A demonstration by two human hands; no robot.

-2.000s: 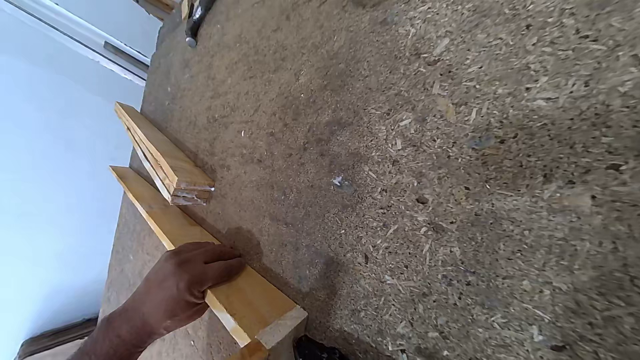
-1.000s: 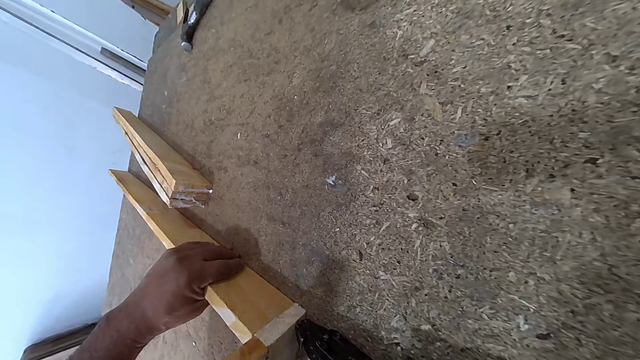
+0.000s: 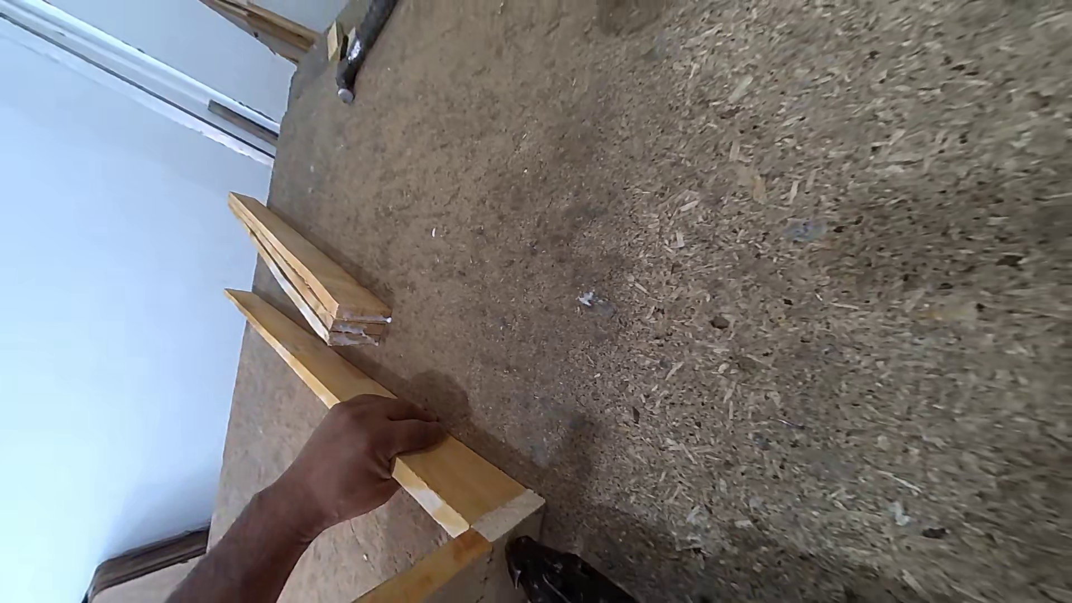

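My left hand (image 3: 368, 456) grips a long wooden board (image 3: 469, 477) by its edges, fingers over the far side. The board runs from the upper left to the lower middle. Its near end meets a second wooden piece (image 3: 435, 569) at a corner, and that piece leaves the view at the bottom. Beside this corner is the front of a black tool (image 3: 565, 574); its kind cannot be told, and the rest is cut off. My right hand is out of view. Above the held board lies a stack of several wooden boards (image 3: 306, 268) with whitish residue on their ends.
All this rests on a worn particleboard surface (image 3: 712, 293). A hammer (image 3: 356, 63) lies at the upper left beside a small wood block (image 3: 335, 40). A pale wall (image 3: 109, 276) borders the surface on the left, with a dark wooden piece (image 3: 151, 557) low down.
The black tool's front, barely visible at first at the bottom edge, has come further into view beside the board's corner. My left hand keeps its hold on the board.
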